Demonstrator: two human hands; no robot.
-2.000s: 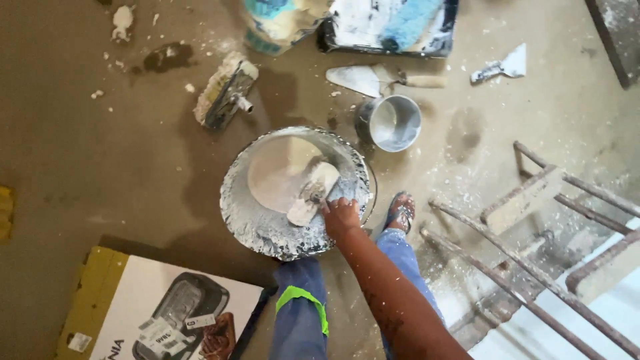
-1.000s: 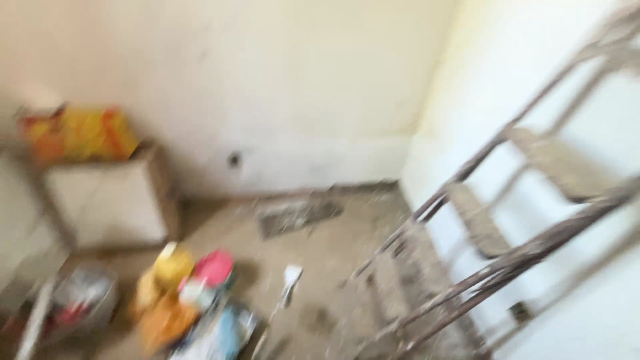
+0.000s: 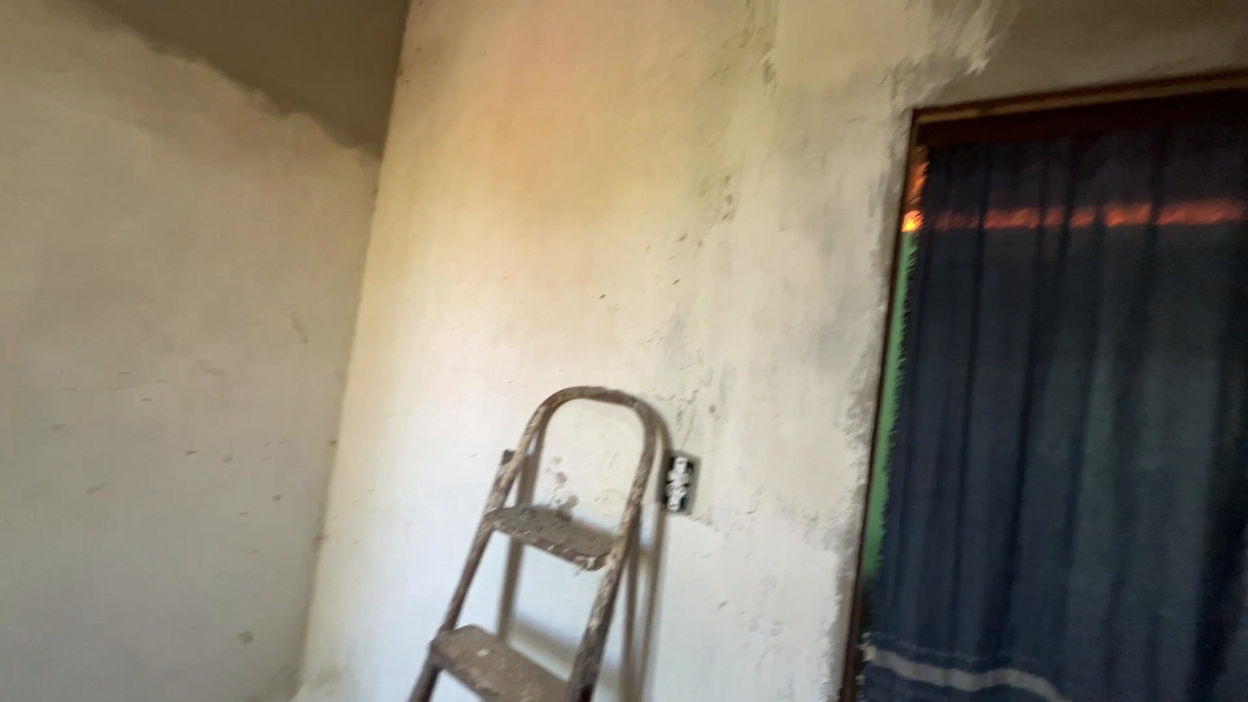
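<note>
Neither my left hand nor my right hand shows in the head view now, so what they hold or touch is hidden. A paint-spattered stepladder [image 3: 551,536] leans or stands close against the wall at the lower middle, with its rounded top rail and two flat steps in sight. Behind it, the pale wall [image 3: 585,263] has patchy, uneven coating and small dark marks.
An electrical wall box [image 3: 680,483] with white fittings is just right of the ladder's top. A dark blue curtain [image 3: 1063,419] hangs in the doorway at the right, under its wooden frame [image 3: 1072,97]. The left wall [image 3: 166,390] meets the ladder's wall at a corner.
The view has swung up from the floor to the walls. Two seconds ago a hand held a white-coated tool over a bucket; hand, tool and bucket are now out of view.
</note>
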